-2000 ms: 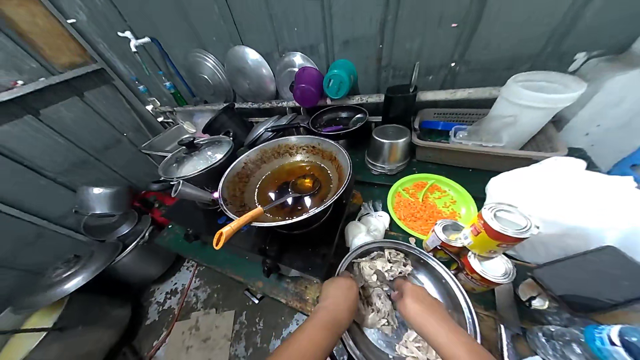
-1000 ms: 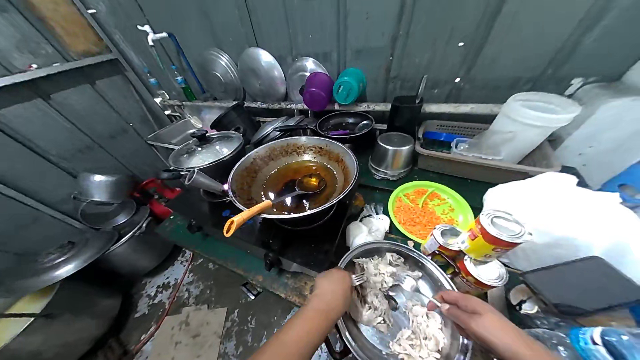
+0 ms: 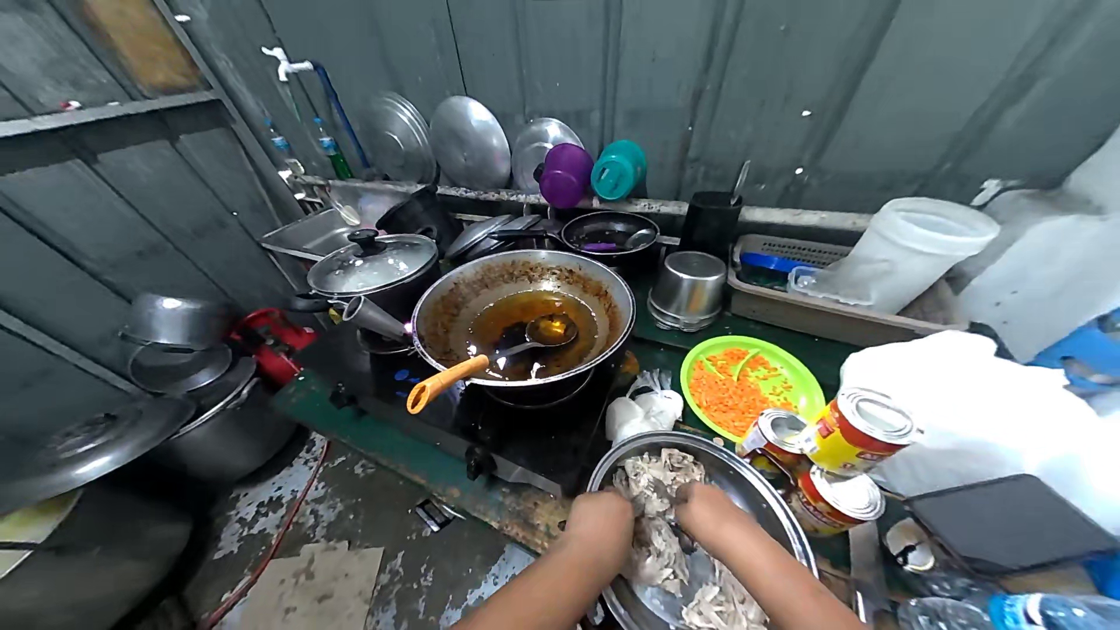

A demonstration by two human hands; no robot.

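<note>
Shredded pale meat (image 3: 656, 556) lies in a round metal bowl (image 3: 774, 499) at the lower centre right. Over the bowl's left side, my left hand (image 3: 599, 525) is closed on a fork, mostly hidden by the fingers and the meat. Close beside it, my right hand (image 3: 709, 516) is closed on a metal utensil whose tip is buried in the meat. Behind the bowl are a knotted plastic bag of white contents (image 3: 643, 409) and a lime green plate (image 3: 809, 394) of chopped orange pieces, which look like carrot.
A wok (image 3: 442, 306) of brown oil sits on the gas stove (image 3: 525, 437), its orange-handled ladle (image 3: 446, 383) jutting forward. Opened cans (image 3: 862, 433) stand right of the bowl, near a white plastic bag (image 3: 936, 402) and a dark tray (image 3: 1011, 525). A lidded pot (image 3: 376, 267) is left of the wok.
One second ago my hands were farther apart, with the fork and the other utensil showing in the meat. Now they have come close together over the bowl, much as two seconds ago.
</note>
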